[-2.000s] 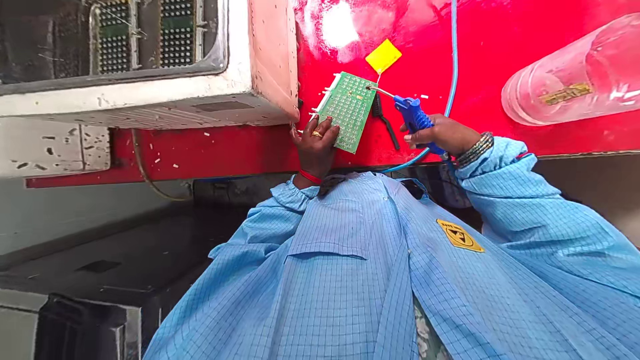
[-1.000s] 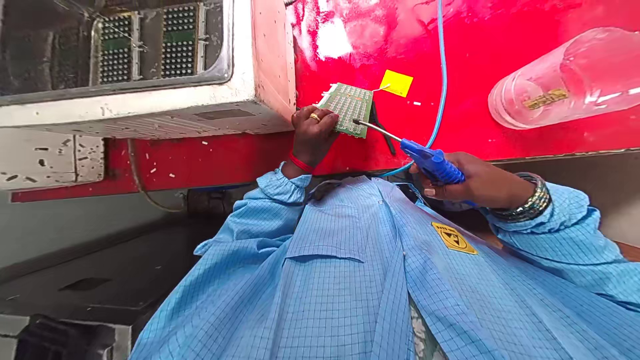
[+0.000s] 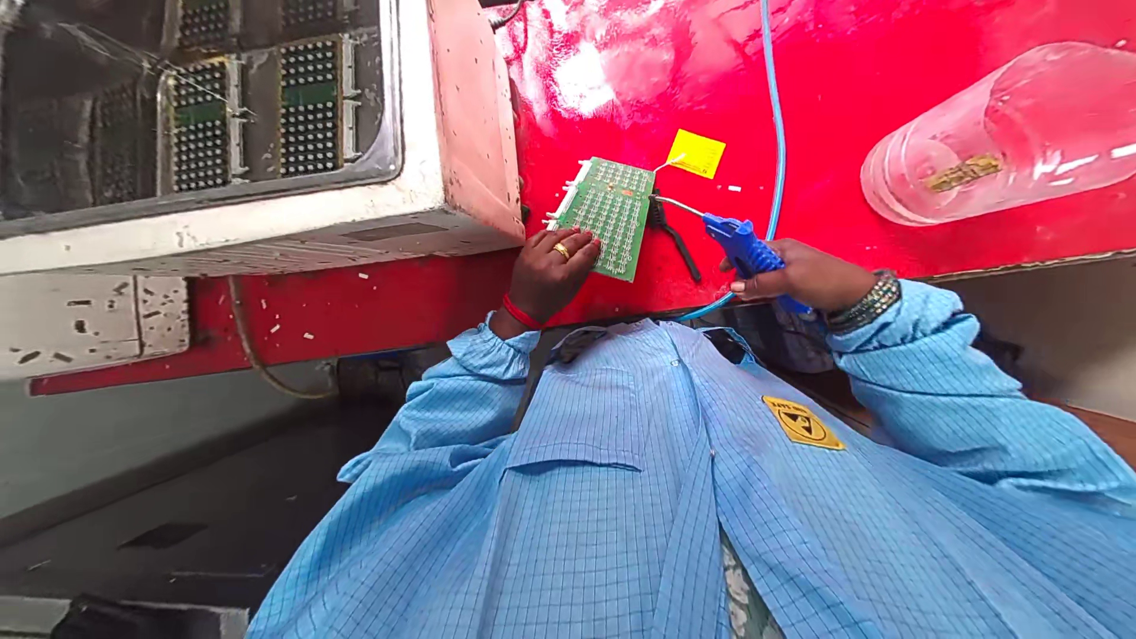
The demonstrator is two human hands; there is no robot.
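Note:
A green printed circuit board [image 3: 612, 209] with white connectors along its left edge lies on the red tabletop. My left hand [image 3: 555, 266] rests its fingers on the board's lower left part. My right hand [image 3: 790, 275] grips a blue air blow gun [image 3: 744, 244], whose thin metal nozzle points left, its tip at the board's right edge. A light blue hose [image 3: 776, 115] runs across the table and passes by the gun. Between board and gun lies a black slender tool [image 3: 679, 244], its kind unclear. Above it is a yellow square tag [image 3: 697, 153] with a white tie reaching the board's corner.
On the left stands a large white-framed machine [image 3: 470, 115] with a window, more boards [image 3: 311, 106] showing behind it. A clear plastic jar [image 3: 1003, 142] lies at the right, something brownish in it. Small white scraps [image 3: 734, 188] dot the table, whose front edge is close to my body.
The board, which looked tilted one second ago, now shows its face more fully. My right hand and the blow gun have moved up, away from my body.

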